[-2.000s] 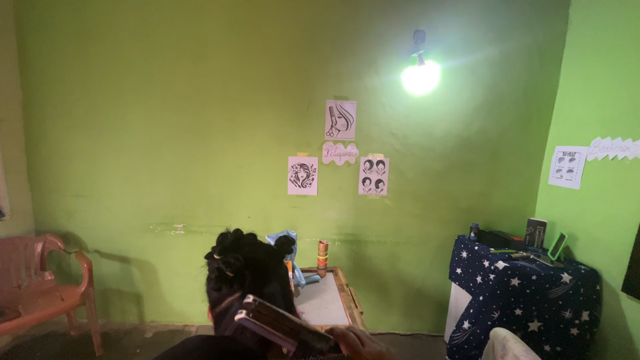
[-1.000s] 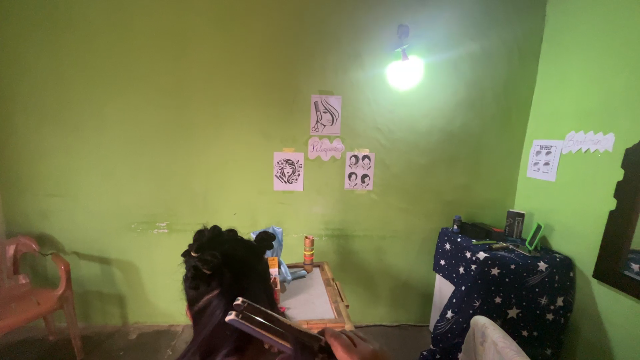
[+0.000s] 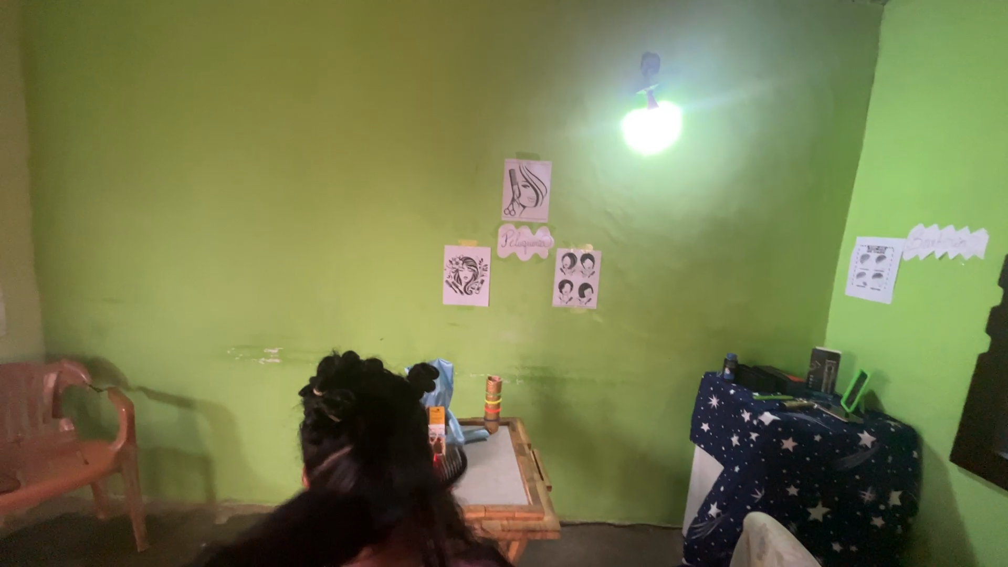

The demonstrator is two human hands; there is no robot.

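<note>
A seated person's dark hair (image 3: 358,449) fills the lower middle, seen from behind, with several small twisted buns pinned on top and loose hair hanging below. Against the right side of the hair shows a black comb (image 3: 452,465), its teeth partly visible; what holds it is hidden. A dark blurred shape (image 3: 291,531) crosses the bottom left of the hair, and whether it is a sleeve or hair cannot be told. Neither my left hand nor my right hand can be made out.
Beyond the hair stands a wooden-framed table (image 3: 516,512) with a banded cylinder (image 3: 493,403), a blue plastic bag (image 3: 442,386) and a small box (image 3: 437,429). Left is a plastic armchair (image 3: 67,472). Right, a star-patterned cloth (image 3: 795,472) covers a table bearing grooming items; a pale chair back (image 3: 768,543) is nearer.
The hair straightener and the hand on it, seen at the bottom centre in the earlier frames, are out of sight. A comb now shows beside the hair.
</note>
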